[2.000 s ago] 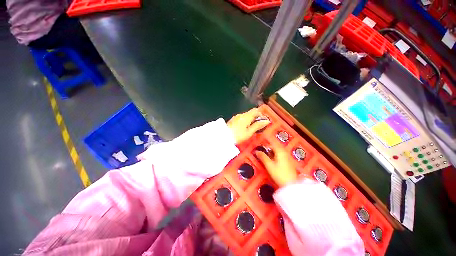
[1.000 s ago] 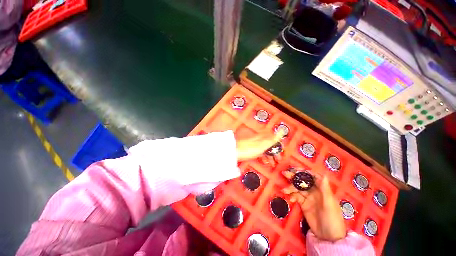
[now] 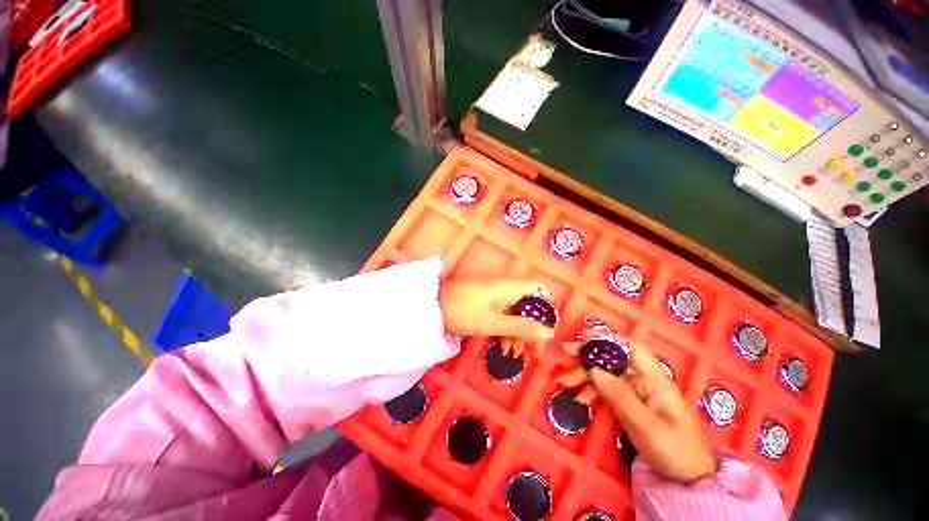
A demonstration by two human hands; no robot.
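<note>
My left hand [image 3: 494, 310] holds a round part [image 3: 534, 310] between its fingertips, dark glossy face with small pale marks up. My right hand [image 3: 652, 407] holds another round part [image 3: 604, 356], dark face up with pale marks and a silver rim. Both hands are over the middle of the orange-red compartment tray [image 3: 433, 236]. Light-faced parts sit in the far row, such as the one at the far left corner [image 3: 465, 188], and in pockets at the right. Dark-faced parts [image 3: 469, 441] sit in the near pockets. Two pockets beside my left hand are empty.
A brown edge strip [image 3: 652, 236] and a metal post [image 3: 413, 71] stand beyond the tray. The bench tester [image 3: 754, 92] is at the upper right, with paper slips [image 3: 843, 280] beside it. A whitish card [image 3: 517, 95] lies near the post. A blue stool [image 3: 63, 214] is at left.
From two seconds ago, both hands have lifted parts from the tray and moved together over its middle. Since one second ago, both parts are turned a little and show pale marks. The view has shifted.
</note>
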